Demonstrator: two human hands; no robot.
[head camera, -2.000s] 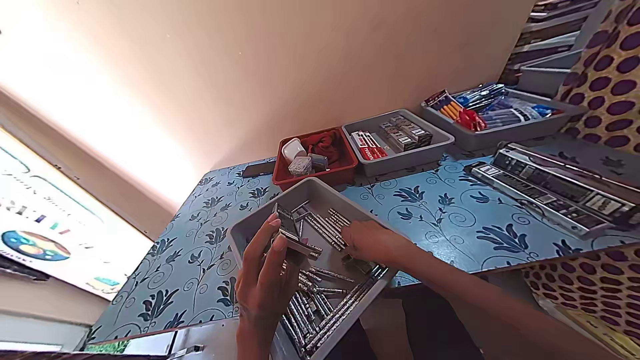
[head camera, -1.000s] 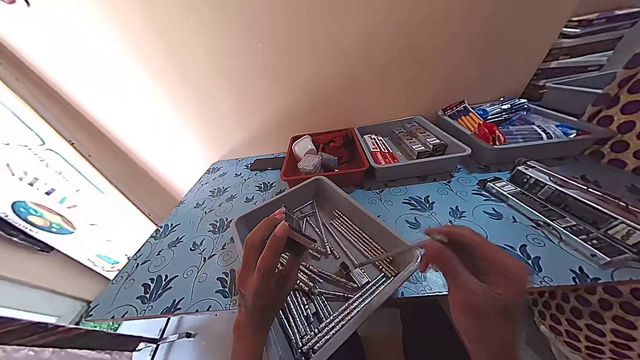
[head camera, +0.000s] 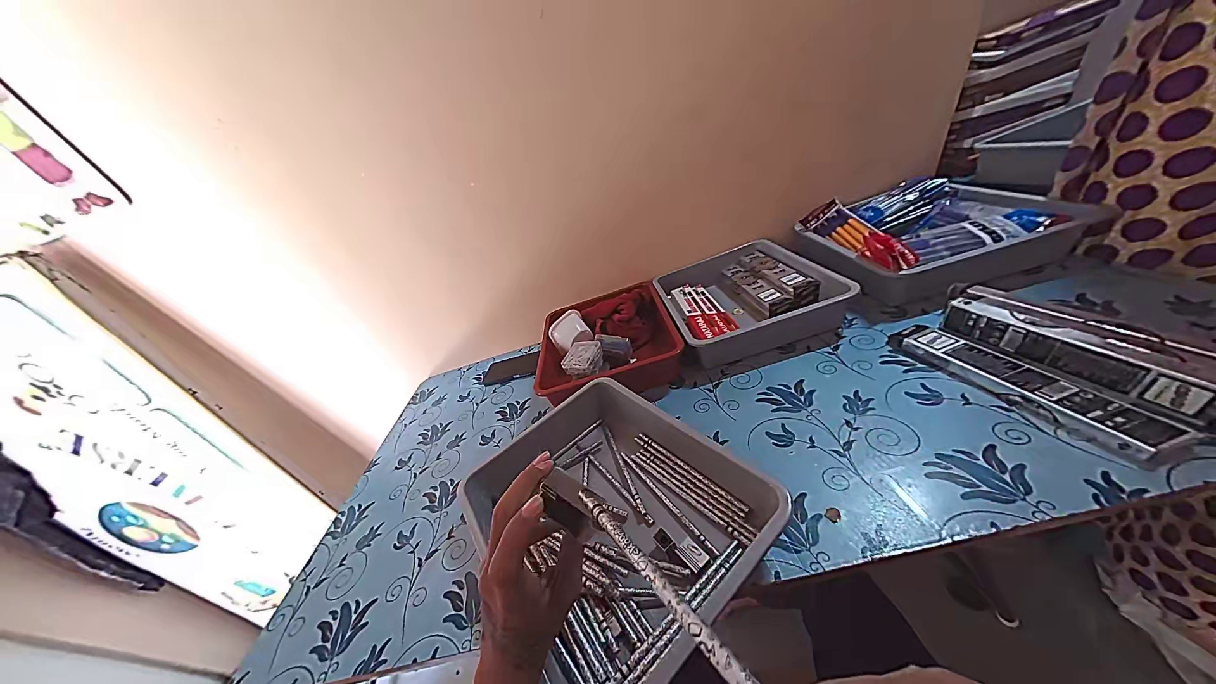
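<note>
My left hand (head camera: 532, 579) holds a small dark box (head camera: 562, 502) between thumb and fingers, over the near grey tray (head camera: 774, 522). A silver-patterned pencil (head camera: 665, 589) slants from the box up toward the camera, its far end touching or just in front of the box; its near end leaves the bottom edge. Only a sliver of skin, perhaps my right hand (head camera: 883, 676), shows at the bottom, so its hold is hidden. Inside the tray lie patterned pencils (head camera: 693, 484), some lined up on the right and others loose, and a small black-and-white eraser (head camera: 693, 551).
Behind stand a red tray (head camera: 608, 375) with plastic containers, a grey tray (head camera: 731, 351) with small boxes, and another grey tray (head camera: 950, 280) with packed pens. Clear cases (head camera: 1054, 380) lie at right on the blue floral tabletop (head camera: 855, 456). The table's front edge runs below them.
My right hand went from among the tray's pencils to the tray's right side with a pencil, then largely out of view at the bottom. My left hand keeps the dark box over the tray.
</note>
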